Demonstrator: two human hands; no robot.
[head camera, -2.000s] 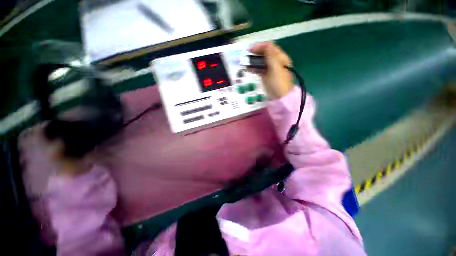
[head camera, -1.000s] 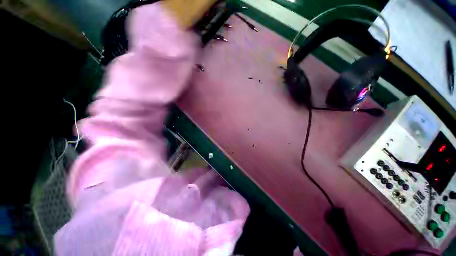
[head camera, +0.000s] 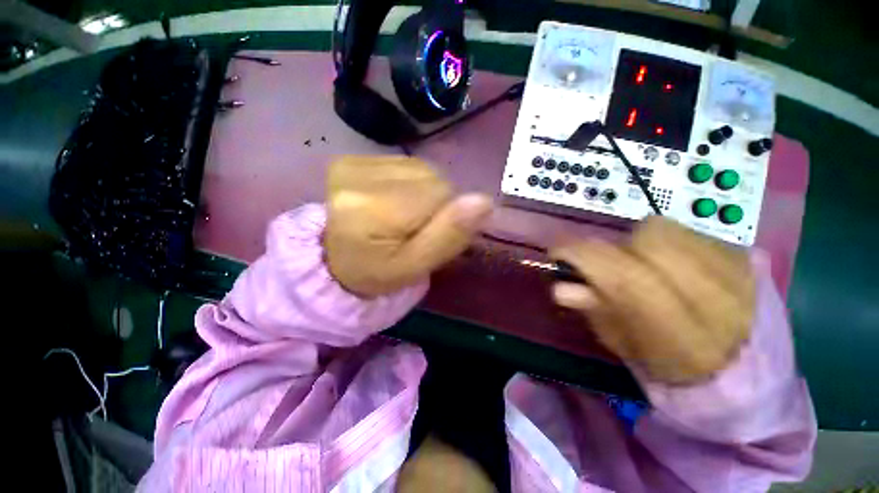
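Note:
A black headset (head camera: 434, 82) with a glowing pink and blue round logo lies at the top centre, cut off by the frame edge. The white tester (head camera: 578, 217) lies right of it, red digits lit. A short black lead (head camera: 631, 168) runs over its face to behind my right hand. My right hand (head camera: 665, 298), in front of the tester, has its fingers closed on a small dark plug (head camera: 561, 270) with a thin shiny tip pointing left. My left hand (head camera: 395, 226) faces it, fingers curled and blurred; whether it holds the thin dark line between the hands is unclear.
A dense pile of thin black stalks (head camera: 140, 164) lies at the left. A few thin black pieces with metal tips (head camera: 255, 60) stick out onto the pink mat (head camera: 279, 116). White wires (head camera: 101, 380) hang at the lower left. A white belt rail curves behind.
The view has turned back to the tester. My left arm has come from the pile side to the middle of the mat. My right hand is now in view with the plug.

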